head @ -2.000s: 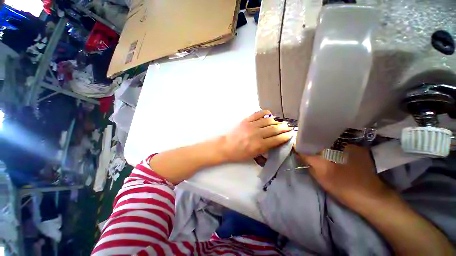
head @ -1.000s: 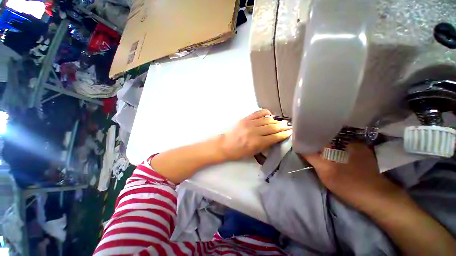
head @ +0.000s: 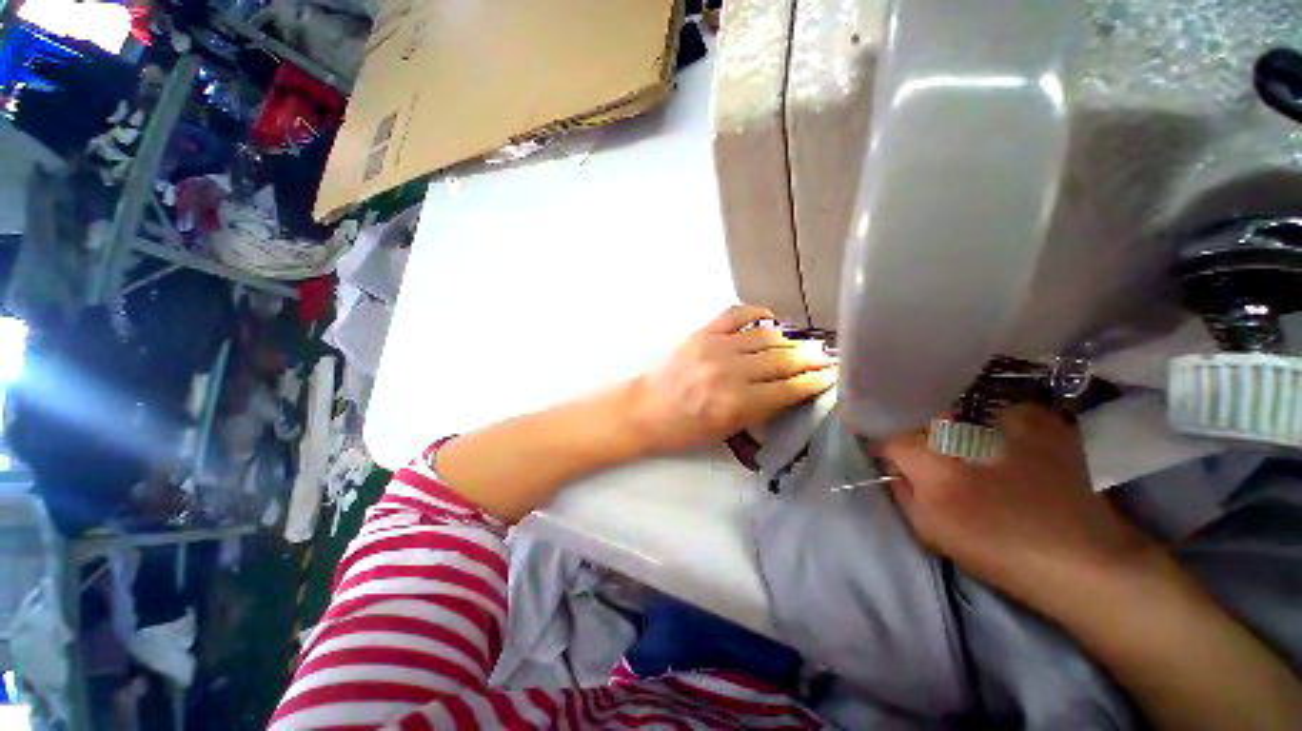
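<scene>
My left hand point(head: 731, 380) lies on the machine bed left of the sewing head, its fingers pressing down on grey cloth at the needle area. My right hand point(head: 985, 493) is partly behind the machine head's cover and a ribbed knob, its fingertips at the grey garment point(head: 857, 557). A narrow folded grey strip point(head: 790, 437) runs from under my left fingers. A thin metal rod point(head: 861, 486) points left from my right fingertips. The garment bunches below and right of my hands. The presser foot and needle are hidden by the fingers and cover.
The sewing machine head point(head: 950, 214) fills the upper right, with a white ribbed tension dial point(head: 1239, 400) at the right. A white table point(head: 557, 286) extends left. Brown cardboard point(head: 500, 86) lies at its back edge. Racks and cloth scraps stand beyond on a green floor.
The folded strip has shortened and drawn in toward the needle area under my left fingers. The garment has shifted slightly. Both hands stay nearly in place.
</scene>
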